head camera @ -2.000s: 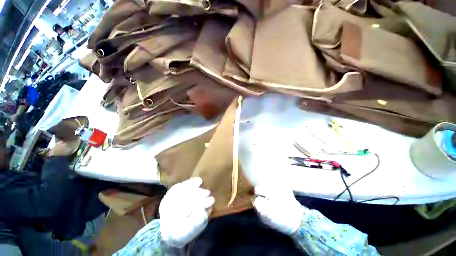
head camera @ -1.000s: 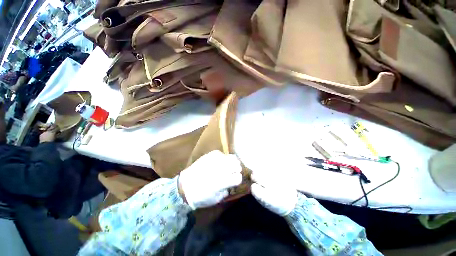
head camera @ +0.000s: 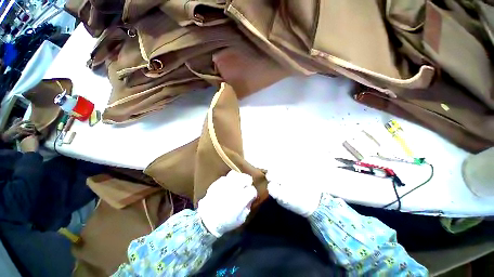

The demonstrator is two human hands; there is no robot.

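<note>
A brown bag body [head camera: 222, 130] with a pale tan binding [head camera: 215, 138] stands up at the table's front edge before me, one corner pointing up and another to the left. My left hand [head camera: 227, 203], in a white glove, is closed on its lower edge beside the binding. My right hand [head camera: 292, 193], also gloved in white, holds the bag's lower right edge close to my left hand. The gloves hide the pinched cloth and most fingertips.
A heap of brown bags [head camera: 352, 38] spans the back. Red-black snips [head camera: 371, 169], a yellow tool [head camera: 400, 138], a green-ended tool [head camera: 418, 160] and a whitish tub [head camera: 481, 172] are right. A red-and-white bottle [head camera: 78, 107] and a seated co-worker's sleeve [head camera: 24, 178] are left.
My left hand has moved right, close to my right hand, and regripped the bag's edge. The bag's upper corner now leans left and its panel has opened out. The camera view has shifted.
</note>
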